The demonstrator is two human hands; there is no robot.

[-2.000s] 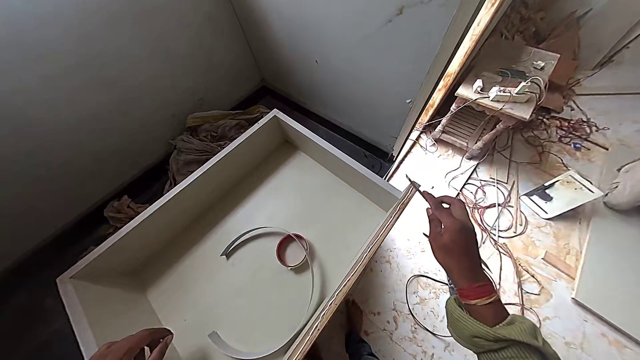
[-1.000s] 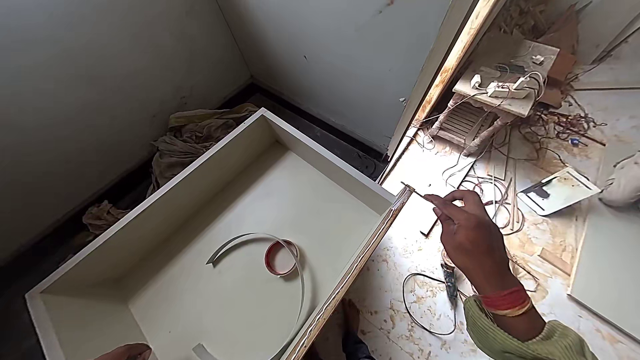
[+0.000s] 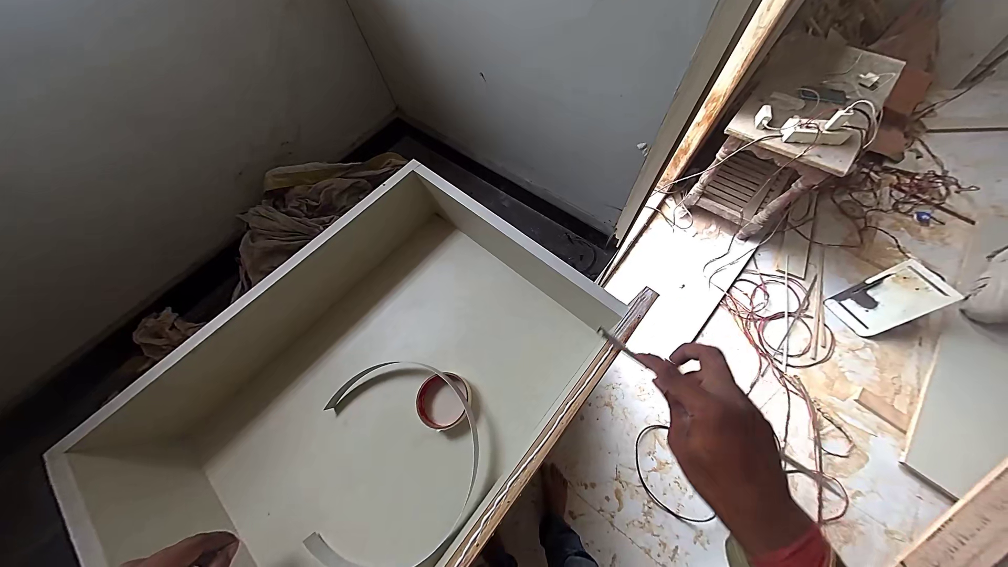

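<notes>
A white drawer box [image 3: 331, 236] fills the middle, its near right edge bare wood [image 3: 551, 425] with a thin line of white along it. My right hand [image 3: 717, 425] pinches a small thin tool or stick [image 3: 618, 342], its tip over the far end of that edge. Low at the left, my left hand [image 3: 189, 550] is partly cut off, fingers curled over the drawer's near end; whether it holds anything is hard to tell. Inside the drawer lie a curled strip of edge banding [image 3: 475, 441] and a red-rimmed roll of tape [image 3: 421, 405], the strip crossing over the roll.
Crumpled cloth [image 3: 287, 213] lies behind the drawer by the wall. At the upper right a small wooden stool [image 3: 827, 146] bears a white power strip [image 3: 815, 132] with cords. Tangled cables [image 3: 768, 315] and a white panel [image 3: 898, 299] cover the floor. My feet are below the drawer's edge.
My right hand has moved from beyond the wooden edge's far corner to just beside it, with the thin tool now pointing inward over the edge. The view has shifted somewhat.
</notes>
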